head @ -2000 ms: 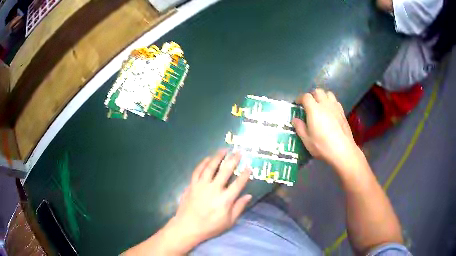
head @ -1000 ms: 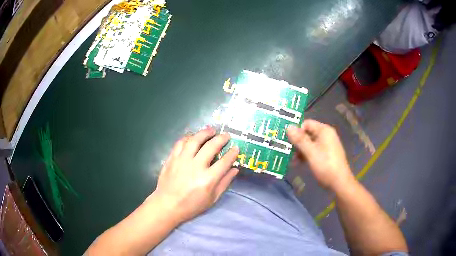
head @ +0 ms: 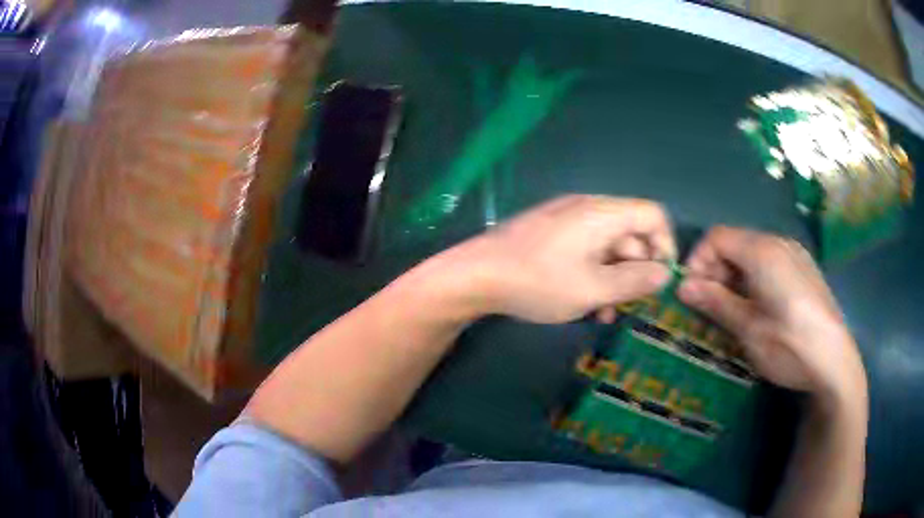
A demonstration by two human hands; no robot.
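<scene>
A green PCB panel (head: pixel 653 379) with three rows, dark slots and yellow-orange flex pieces lies in front of me at the bench's near edge. My left hand (head: pixel 583 261) and my right hand (head: pixel 775 304) meet at its far side. Their thumbs and fingertips pinch a small green piece (head: pixel 676 271) between them. Blur and my fingers hide whether this piece is still joined to the panel. My right hand covers the panel's far right corner.
A pile of thin green waste rails (head: pixel 496 142) lies beyond my left forearm. A black smartphone (head: pixel 348 172) and an orange plastic-wrapped carton (head: pixel 167 202) are at the left. A stack of separated strips (head: pixel 836 152) lies at the far right.
The view has swung left, bringing the carton fully in. My hands have come together from the panel's left and right sides to its far side, pinching a small green piece.
</scene>
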